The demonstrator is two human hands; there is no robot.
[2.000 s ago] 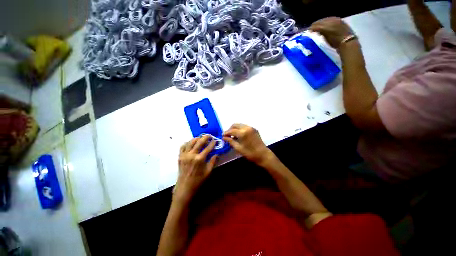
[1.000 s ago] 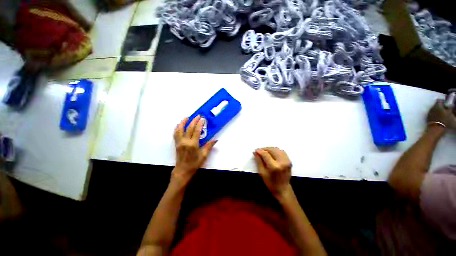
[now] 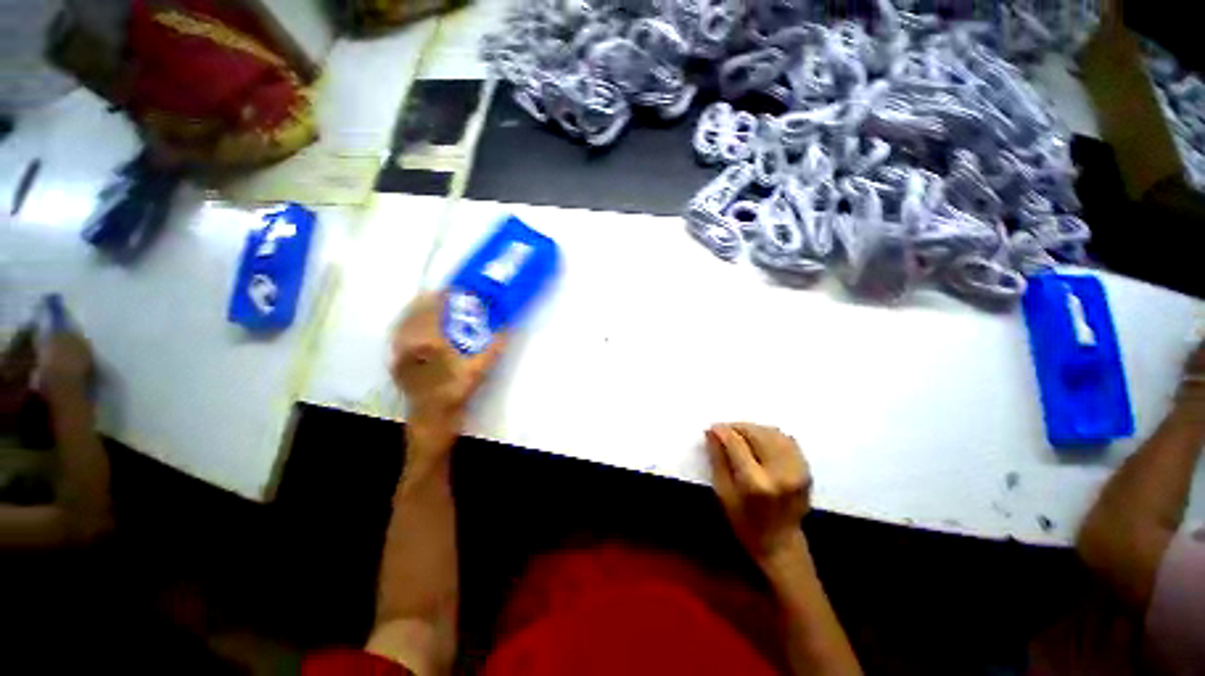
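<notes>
A blue tray (image 3: 535, 271) lies tilted on the white table left of centre, somewhat blurred. It holds a white charger piece (image 3: 509, 260) at its upper end and a coiled white cable (image 3: 467, 322) at its lower end. My left hand (image 3: 447, 354) grips the lower end of this tray, fingers at its left side and thumb at its right. My right hand (image 3: 763, 478) rests at the table's front edge with its fingers curled closed; nothing shows in it.
A large cable pile (image 3: 872, 145) covers the back. A second blue tray (image 3: 271, 271) with white pieces lies at left. A third blue tray (image 3: 1081, 363) lies at right beside another person's arm (image 3: 1147, 462). A red and yellow bag (image 3: 218, 79) and another person's hand (image 3: 60, 370) are at left.
My left hand and the held tray have moved left along the table. My right hand stays near the front edge, apart from the tray. The view has shifted.
</notes>
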